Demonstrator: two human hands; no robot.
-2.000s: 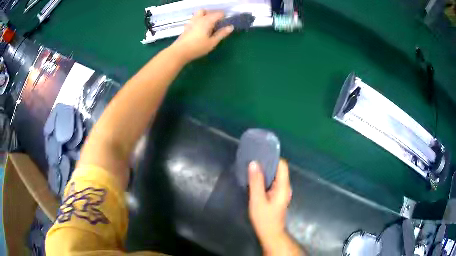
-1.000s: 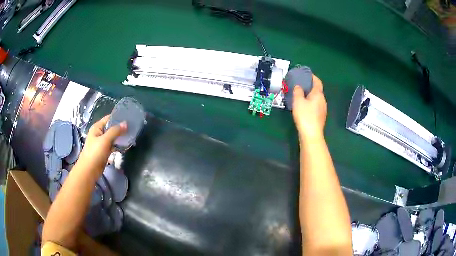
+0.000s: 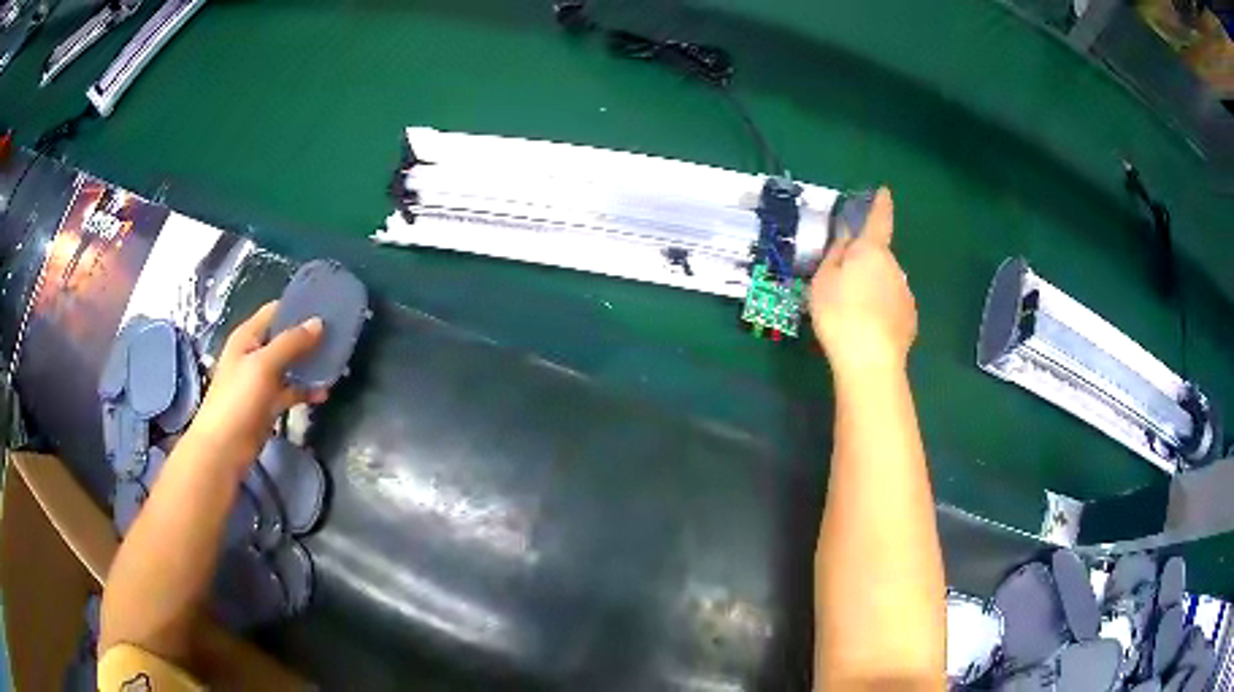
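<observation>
A long white-silver unit housing (image 3: 582,203) lies open side up on the green belt, with a green circuit board (image 3: 773,299) and dark parts near its right end. My right hand (image 3: 866,298) holds a grey end cap (image 3: 850,216) at that right end, the cap mostly hidden by my fingers; whether it is seated cannot be told. My left hand (image 3: 265,365) holds another grey end cap (image 3: 325,322) above the black work surface, thumb on its flat face. The housing's left end has no cap on it.
Piles of loose grey caps lie at left (image 3: 152,368) and lower right (image 3: 1035,611). A cardboard carton (image 3: 61,521) stands at lower left. A second housing (image 3: 1103,365), with a cap upright at its left end, lies right. A black cord (image 3: 673,54) trails behind. A metal bracket (image 3: 1198,503) is at right.
My right hand has turned its cap more edge-on at the housing's right end. The housing and the second unit appear further right in view. My left hand still holds its cap, moved slightly left.
</observation>
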